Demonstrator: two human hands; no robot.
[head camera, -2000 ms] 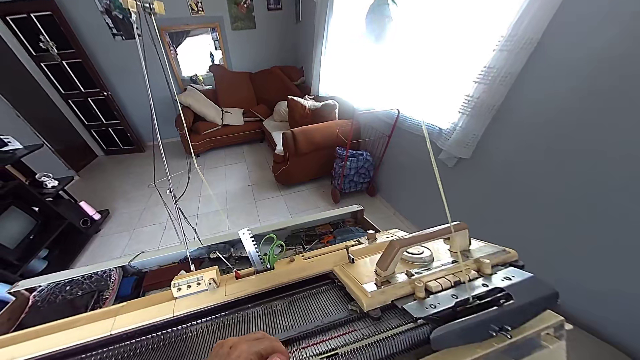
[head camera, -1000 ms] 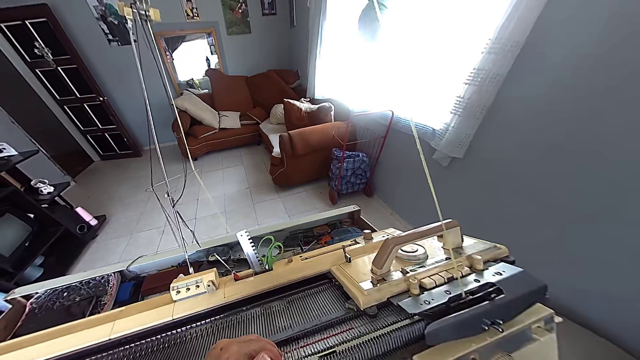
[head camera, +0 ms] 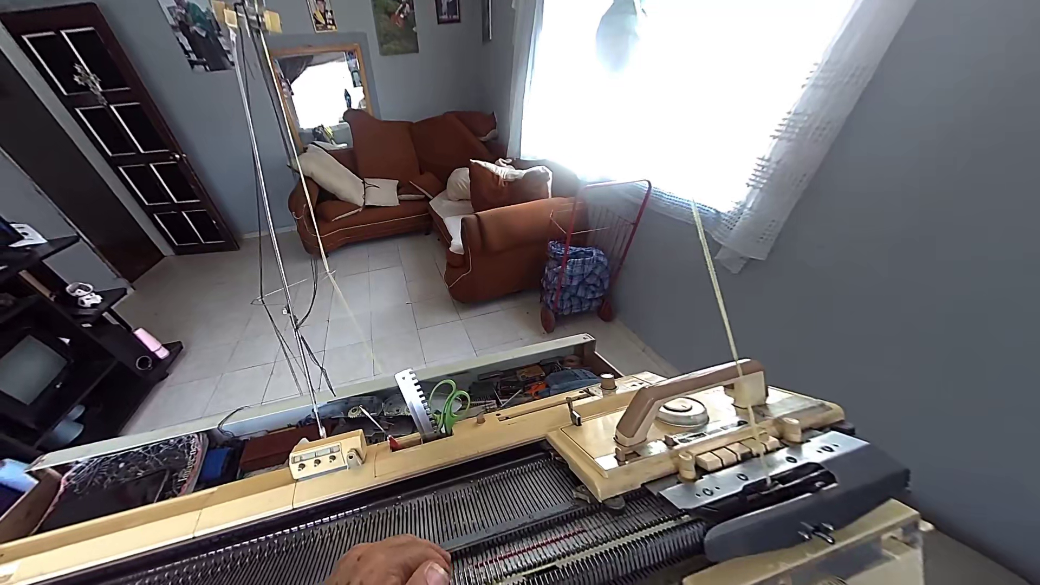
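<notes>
My left hand [head camera: 390, 561] is at the bottom edge, over the front of the needle bed [head camera: 479, 496] of a knitting machine, fingers curled and thumb toward the right. Whether it holds anything is hidden. To its right, red and pale yarn [head camera: 561, 543] crosses the needles. The cream carriage [head camera: 597, 443], with its brown handle [head camera: 691, 390], sits at the right of the bed. A pale yarn strand [head camera: 713, 276] runs down to the carriage's front. My right hand is out of view.
Behind the bed, a long tray [head camera: 268, 447] holds tools, green-handled scissors [head camera: 449, 406] and a white toothed comb [head camera: 414, 402]. A row counter [head camera: 327, 455] and yarn mast [head camera: 272, 219] stand at the left. Beyond are a red cart [head camera: 630, 227] and brown sofas [head camera: 512, 244].
My left hand has shifted slightly left along the needle bed. The carriage keeps its place on the machine.
</notes>
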